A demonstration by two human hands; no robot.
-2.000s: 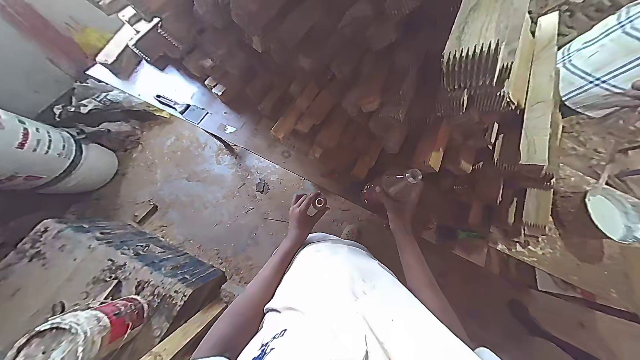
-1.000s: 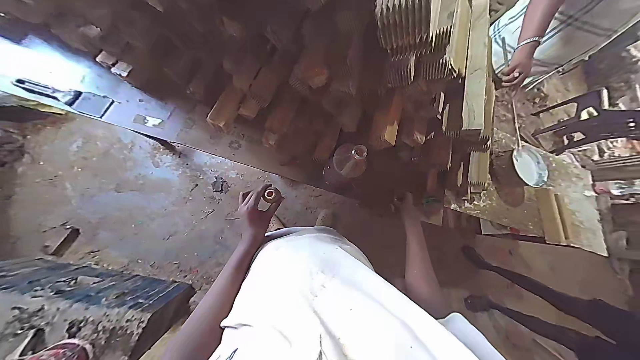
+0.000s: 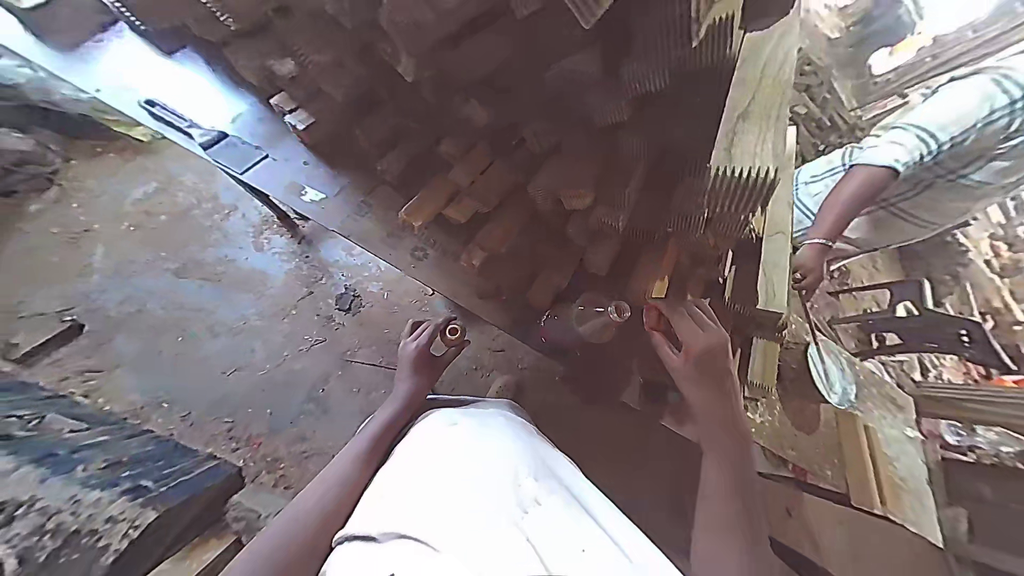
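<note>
My left hand [image 3: 424,356] is closed around a small round object with a ring-shaped end [image 3: 453,332], over the dirt floor by the table's edge. A clear bottle [image 3: 596,316] with an uncapped mouth stands on the table between my hands. My right hand [image 3: 692,352] is just to its right, with the fingertips at a small reddish-brown piece [image 3: 654,320]; whether it is gripped cannot be made out. Many wooden pieces [image 3: 432,200], some with finger-jointed ends [image 3: 740,192], are piled beyond the bottle.
A wide scraper [image 3: 236,154] lies on the table's left part. At right, a person's hand [image 3: 811,268] holds a stick over a round pale dish [image 3: 832,372]. A dark plastic chair [image 3: 920,320] stands behind. A dirt-covered dark block [image 3: 120,480] is at lower left.
The bottle was in my right hand two seconds ago and is now let go, standing on the table. My right hand has moved to the pile's edge. The other person's arm has come into view.
</note>
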